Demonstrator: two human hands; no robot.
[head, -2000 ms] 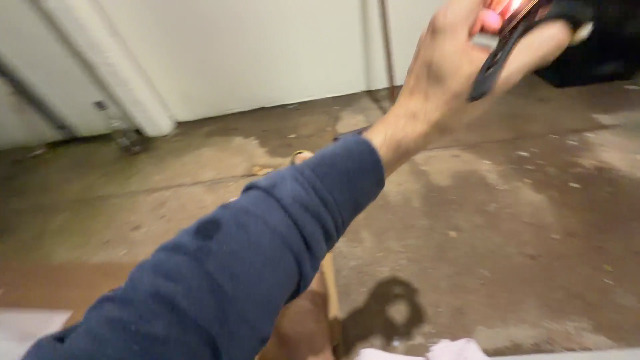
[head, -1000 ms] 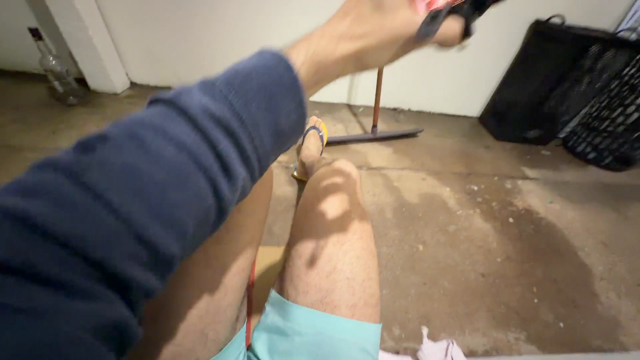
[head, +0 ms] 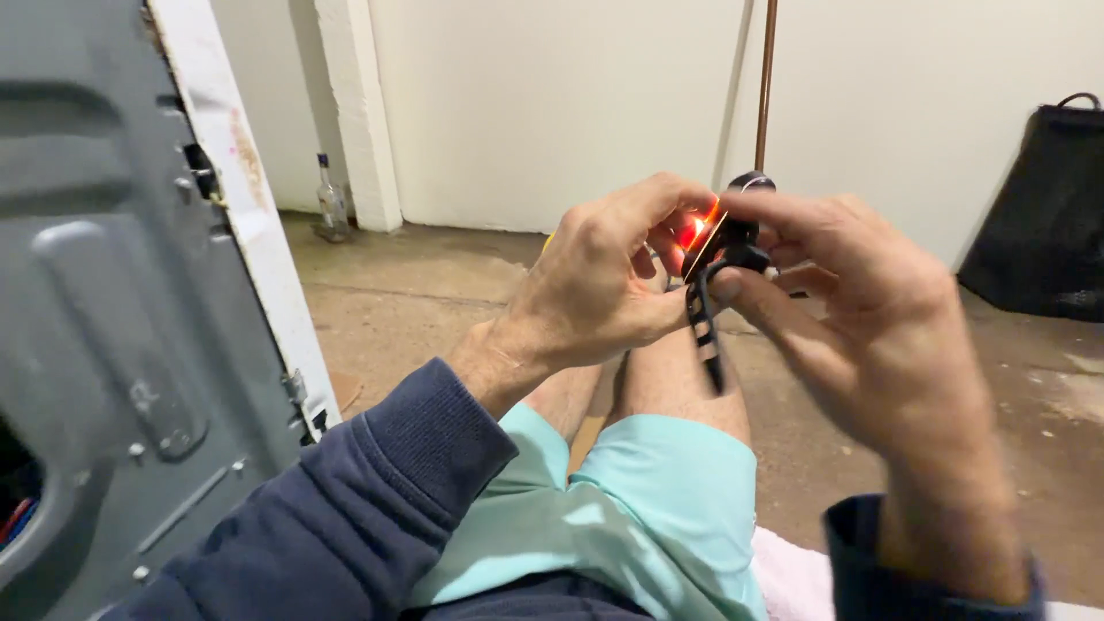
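Both hands are raised over my lap around a small black light with a rubber strap, perhaps a bike light [head: 733,228]. My left hand [head: 595,276] grips its glowing side, and red light shines between the fingers. From the right, my right hand [head: 871,310] holds the black body between thumb and fingers. The perforated rubber strap [head: 703,336] hangs down below the thumbs, its lower end loose. Fingers hide much of the light's body.
A grey metal vehicle door panel [head: 112,285] stands close at the left. Beyond are a glass bottle [head: 329,203], a brown pole [head: 766,86] against the white wall and a black bag [head: 1035,216]. A pale towel [head: 793,578] lies beside my right thigh.
My right hand has come into view and onto the black light. My left hand, earlier near the top edge, now appears lower. The view has shifted, bringing in the grey panel.
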